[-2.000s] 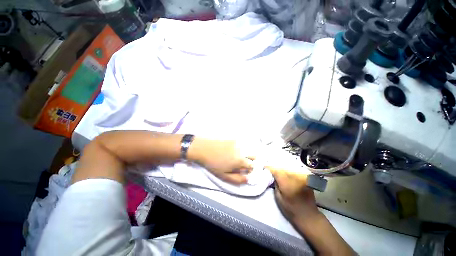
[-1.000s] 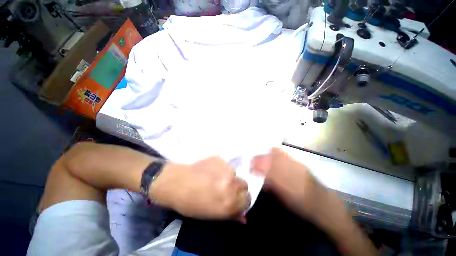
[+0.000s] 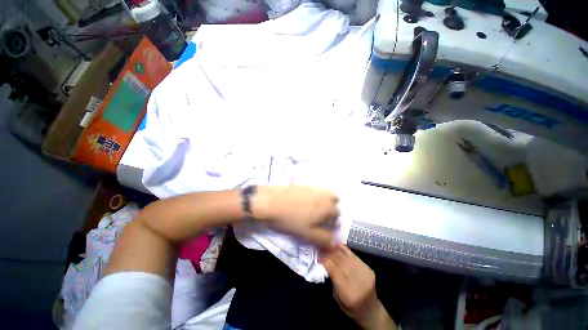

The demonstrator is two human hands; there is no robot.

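Note:
A large white garment (image 3: 238,97) lies spread over the machine table, with its near part hanging over the front edge above the lap. My left hand (image 3: 300,213), with a dark band at the wrist, grips the cloth near the table's front edge. My right hand (image 3: 351,277) pinches the gathered lower end of the cloth, just below my left hand. The fingertips of both hands are close together and partly hidden by cloth. The sewing machine (image 3: 477,71) stands at the right; its presser foot (image 3: 380,119) is above and to the right of my hands.
An open orange carton (image 3: 97,138) and a bottle (image 3: 155,26) are at the upper left. Blue-handled snips (image 3: 483,166) and a yellow block (image 3: 519,179) lie on the bed plate. A ruler strip (image 3: 438,251) runs along the front edge. A white cloth heap (image 3: 97,245) is low at left.
Both hands have moved from beside the presser foot down to the table's front edge, bringing the cloth end along. Since one second ago, my right hand has moved lower. The view has shifted.

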